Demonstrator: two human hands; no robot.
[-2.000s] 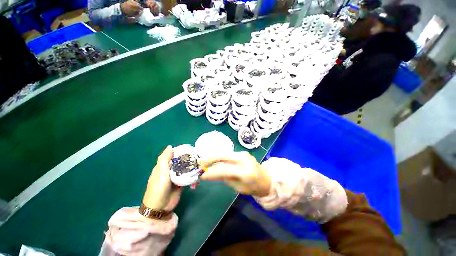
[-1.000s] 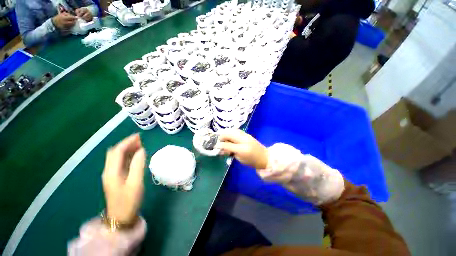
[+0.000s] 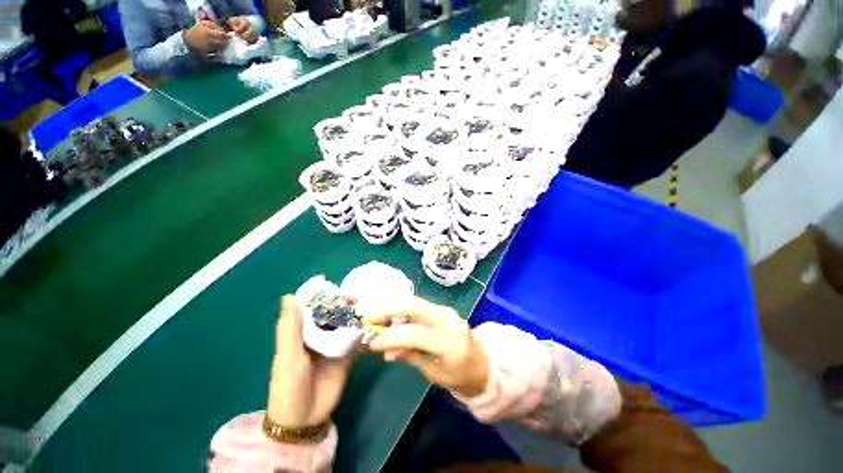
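A white round base housing [image 3: 330,325] with a dark circuit board and wires inside is held in my left hand [image 3: 310,374], its open side up. My right hand [image 3: 430,344] is at the housing's right rim, its fingers pinched on a small yellowish thing, too small to name. A round white pile [image 3: 377,281] lies on the green bench just behind the hands, partly hidden by them. A single base housing [image 3: 448,260] stands at the near end of the stacked housings [image 3: 423,189].
A blue plastic bin [image 3: 629,296] stands right of the bench edge. The green conveyor belt [image 3: 185,222] with pale edging curves along the left. Small dark parts [image 3: 111,143] are heaped across it. A person's hands [image 3: 222,35] work opposite. A person in black [image 3: 684,102] is at the back right.
Since one second ago, my left hand has taken hold of a housing. My right hand has moved left from the stack front to that housing. One housing now stands at the stack's near end.
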